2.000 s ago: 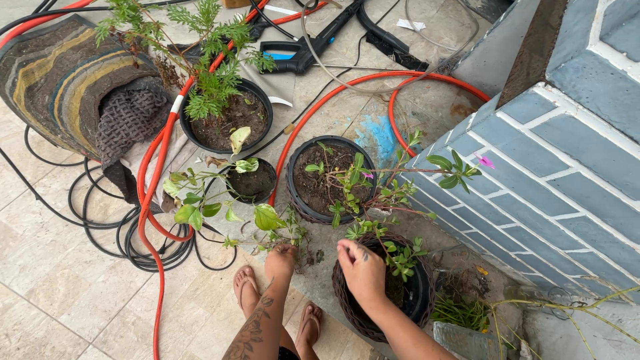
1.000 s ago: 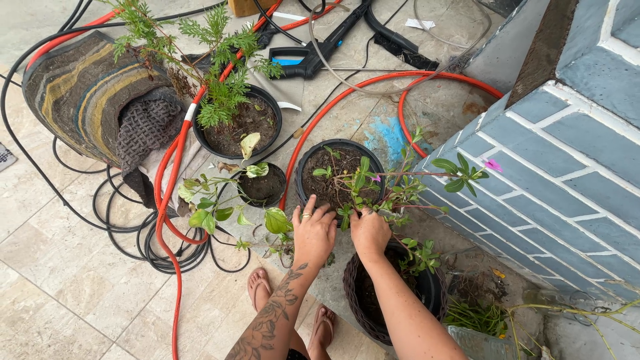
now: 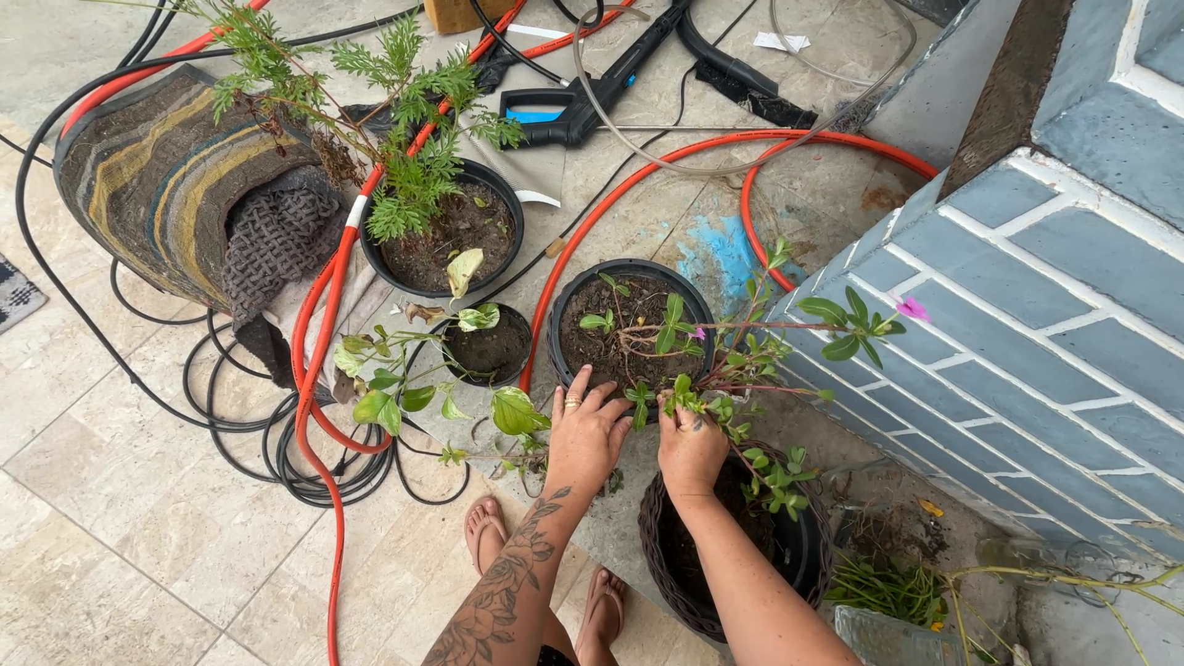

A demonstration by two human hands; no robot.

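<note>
My left hand (image 3: pixel 587 427), fingers spread, rests at the near rim of a round black plastic pot (image 3: pixel 552 347) filled with soil. Just right of it, my right hand (image 3: pixel 692 449) has its fingers closed on a leafy green stem (image 3: pixel 684 398) at the same rim. From this pot, long thin stems with a pink flower (image 3: pixel 913 308) lean right toward the wall. Below my right hand stands a brown wicker-look planter (image 3: pixel 655 546) with a black inner pot, partly hidden by my forearm. A small pot (image 3: pixel 487 347) with a variegated trailing plant (image 3: pixel 518 412) sits to the left.
A larger black pot (image 3: pixel 444 236) holds a feathery-leaved plant. Red hose (image 3: pixel 338 277) and coiled black cable (image 3: pixel 324 472) cross the tiles near a striped mat (image 3: pixel 166 185). A pressure washer gun (image 3: pixel 578 111) lies behind. A grey-blue painted brick wall (image 3: pixel 1027 314) stands at right.
My left hand has moved up from the trailing plant to the middle pot's rim. My right hand has moved up and left from above the wicker-look planter to that rim.
</note>
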